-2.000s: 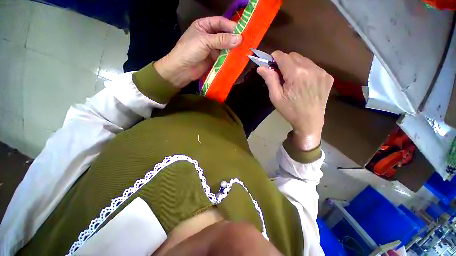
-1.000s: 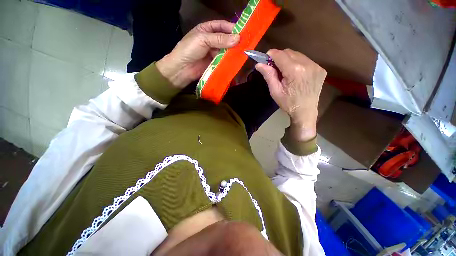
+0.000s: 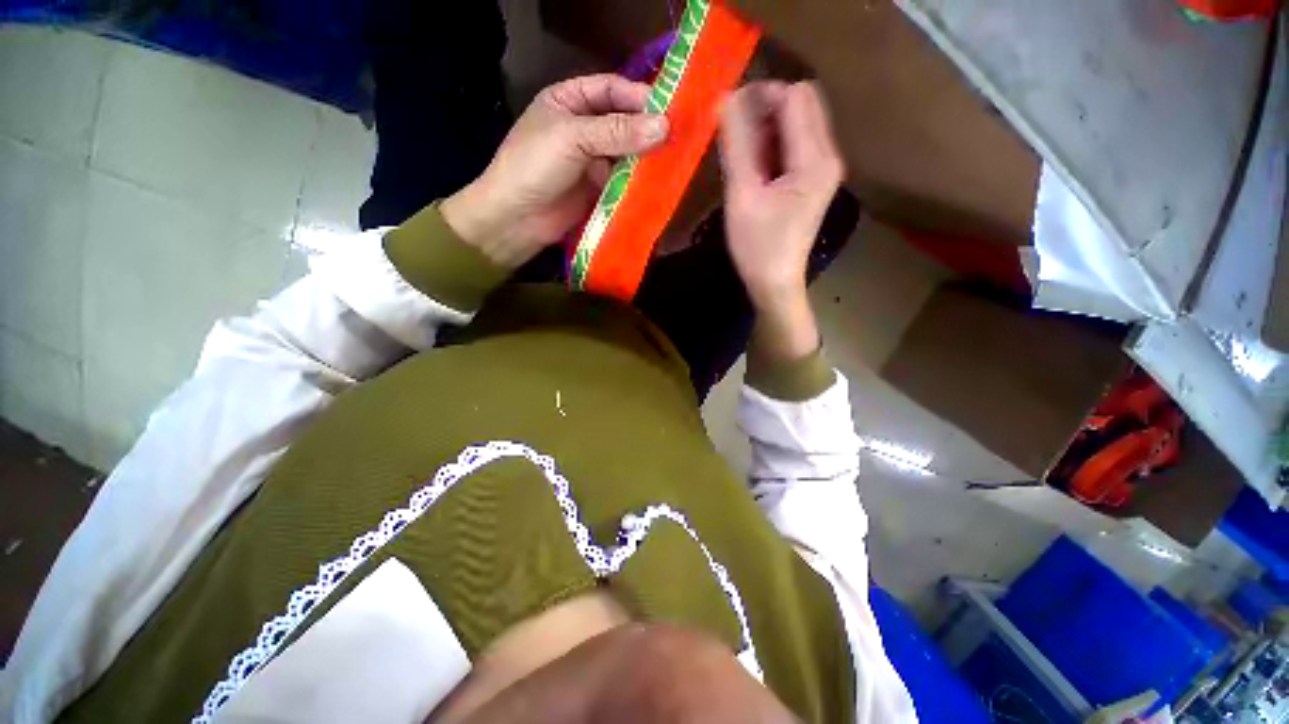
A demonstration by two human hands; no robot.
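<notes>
An orange-red pouch (image 3: 673, 170), seen edge-on, slants across the top middle and is cut off by the upper edge. A green-and-white patterned band (image 3: 618, 194) runs along its left side, with a little purple binding (image 3: 653, 54) beside it. My left hand (image 3: 563, 149) grips the pouch by the band, thumb on top. My right hand (image 3: 778, 177) is blurred, close to the pouch's right side, with thumb and fingertips bent toward it. The thread snips do not show now, so I cannot tell whether this hand still holds them.
A white table (image 3: 1081, 106) is at upper right. A brown carton (image 3: 990, 371) with orange pieces (image 3: 1127, 441) stands below it. Blue crates (image 3: 1063, 622) are at lower right. Blue material (image 3: 233, 31) lies at upper left on pale floor tiles (image 3: 156, 170).
My right hand has moved left and up, turned, and come closer to the pouch. The snips seen before are out of sight. My left hand still holds the pouch, which has shifted slightly left.
</notes>
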